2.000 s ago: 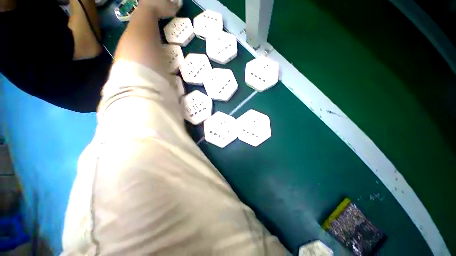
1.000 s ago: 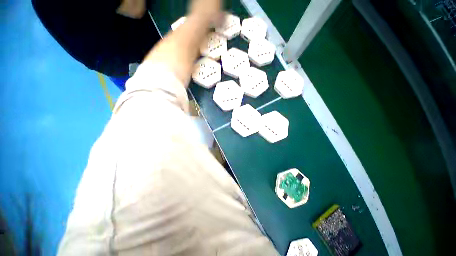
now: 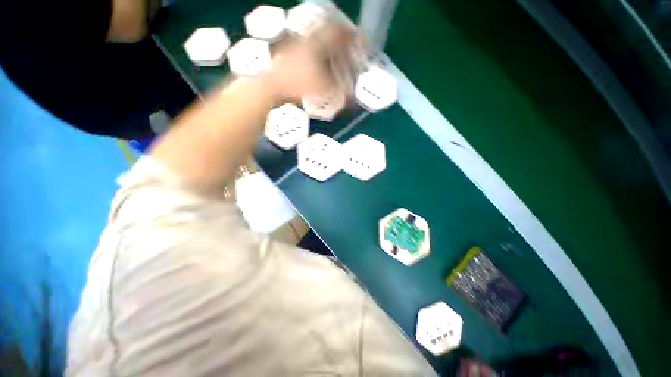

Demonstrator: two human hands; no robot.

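Note:
My left hand (image 3: pixel 327 62) is blurred and reaches over the group of white hexagonal covered units (image 3: pixel 318 156); whether it grips one cannot be told. An open hexagonal housing with a green circuit board (image 3: pixel 405 235) lies face up on the bench. A white hexagonal cover (image 3: pixel 439 328) with small holes and dark slots lies nearer the bottom. The dark screw tray (image 3: pixel 487 289) with one yellow edge lies beside them. At the bottom edge, a small part of my right hand (image 3: pixel 477 368) shows, cut off, beside a blurred dark object that looks like the screwdriver (image 3: pixel 559 361).
A white rail (image 3: pixel 508 195) runs along the bench's far edge, with a pale post (image 3: pixel 377 26) at the top. A person in dark clothing (image 3: pixel 66 66) is at the upper left. A cardboard box (image 3: pixel 291 232) with a white sheet (image 3: pixel 263 204) is beside the bench.
My left hand has moved over the units beside the rail, and several units have shifted or are now covered. The open housing, absent in the oldest frame, lies on the bench. My right hand's edge now shows.

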